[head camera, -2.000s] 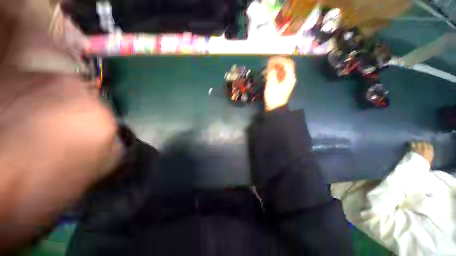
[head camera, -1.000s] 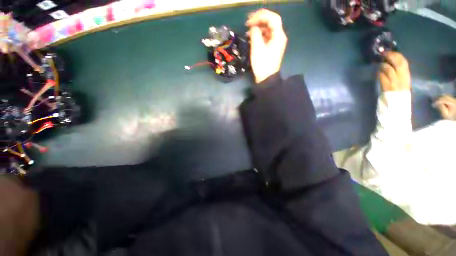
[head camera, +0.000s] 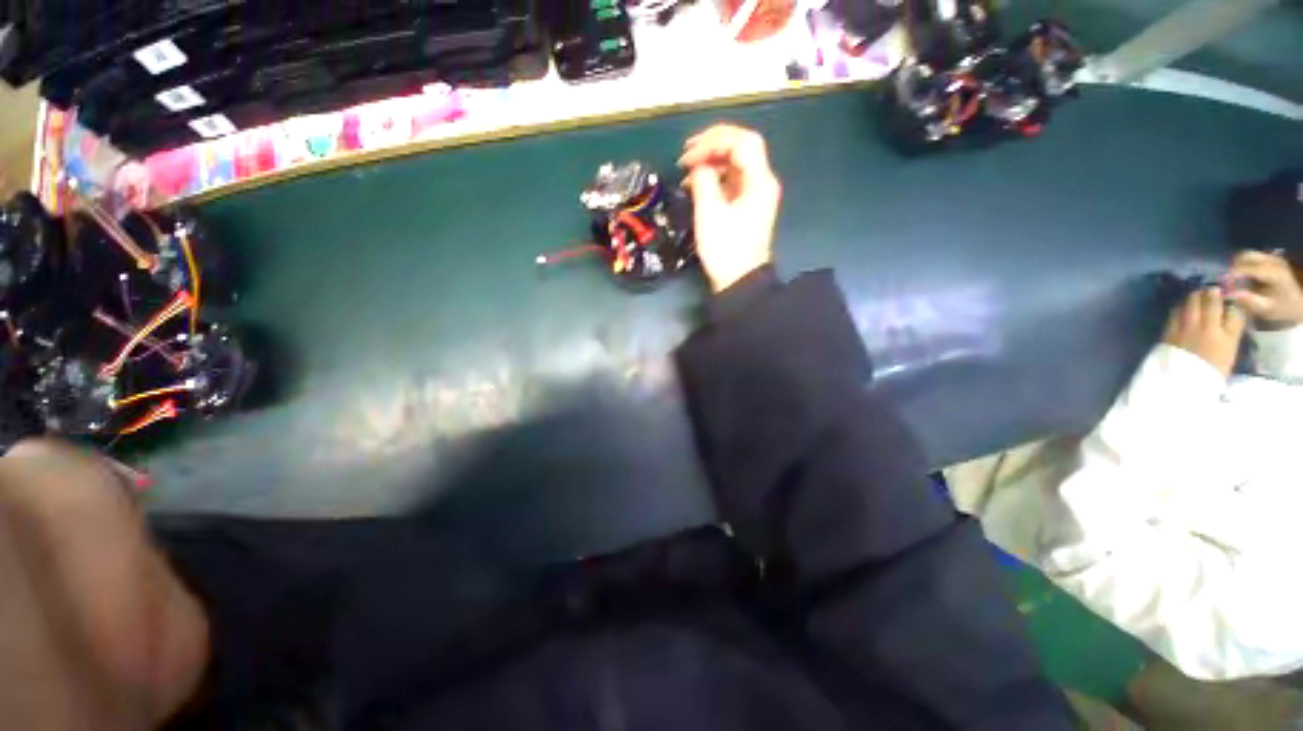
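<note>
A round black unit (head camera: 636, 232) lies on the dark green mat in front of me. Silvery parts show at its top, with red and orange wires and a thin red lead reaching left. My right hand (head camera: 736, 200) is at its right side, fingers curled; whether it grips anything is hidden. A large, blurred skin-coloured shape at the lower left edge, beside my black sleeve, appears to be my left hand (head camera: 93, 600), close to the camera and cut off. Its fingers cannot be made out.
A heap of wired black units (head camera: 136, 343) sits at left, another cluster (head camera: 986, 89) at far right. Stacked black trays (head camera: 286, 72) and a black device with green markings (head camera: 592, 40) stand behind. A person in white (head camera: 1186, 486) works at right, hands on a dark item (head camera: 1179, 286).
The left heap has come into view since the first frame. The blurred shape has shrunk towards the lower left. The neighbour's hand has left the single unit at right, which is gone from there.
</note>
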